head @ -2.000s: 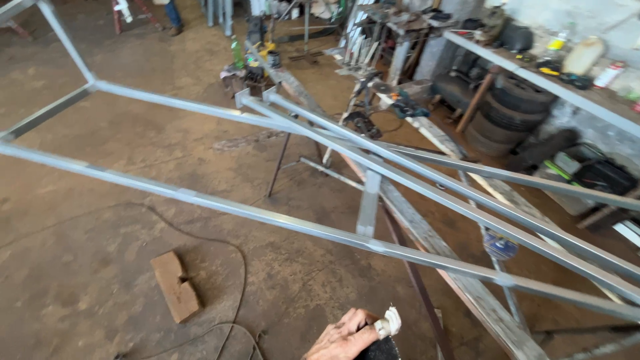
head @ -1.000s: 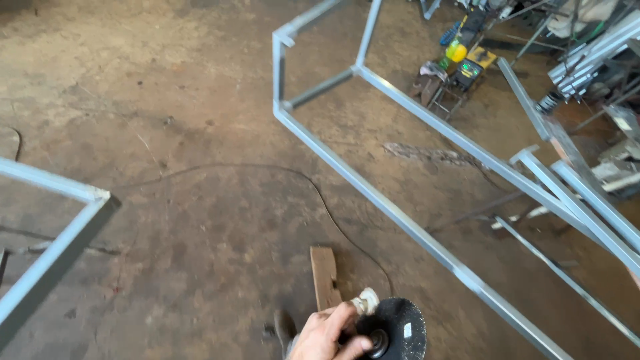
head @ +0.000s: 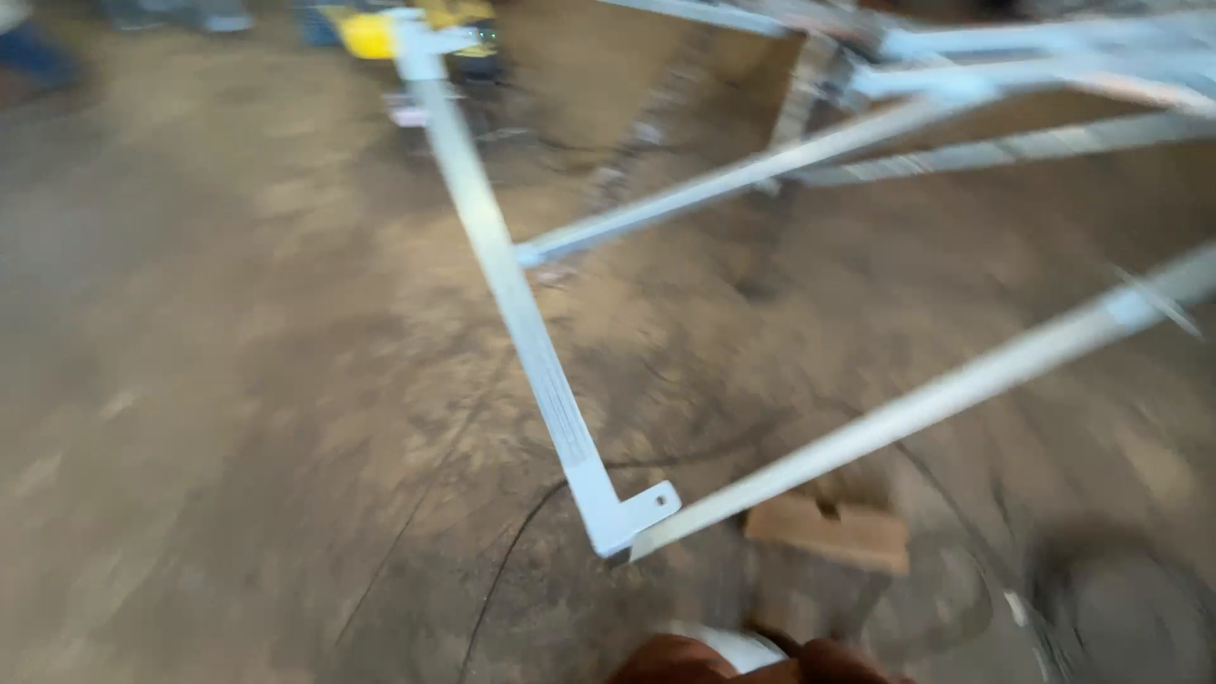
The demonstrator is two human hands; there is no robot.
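At the bottom edge shows part of a hand, seemingly my left hand, cropped and blurred, with something white at its fingers. What it holds is below the view. My right hand cannot be made out. Above the hand stands a frame of grey metal square tubing. Its near corner bears a flat metal tab with a hole. One long tube runs from this corner up to the right, and another joins the end tube partway up.
A notched wooden block lies on the concrete floor. A dark cable curves across the floor. At lower right is a blurred dark round shape. A yellow item is at top left, more metal tubes at upper right.
The view has swung to the frame's end corner. The black disc tool seen by the hand one second ago is no longer plain, and the hand now shows only at the bottom edge.
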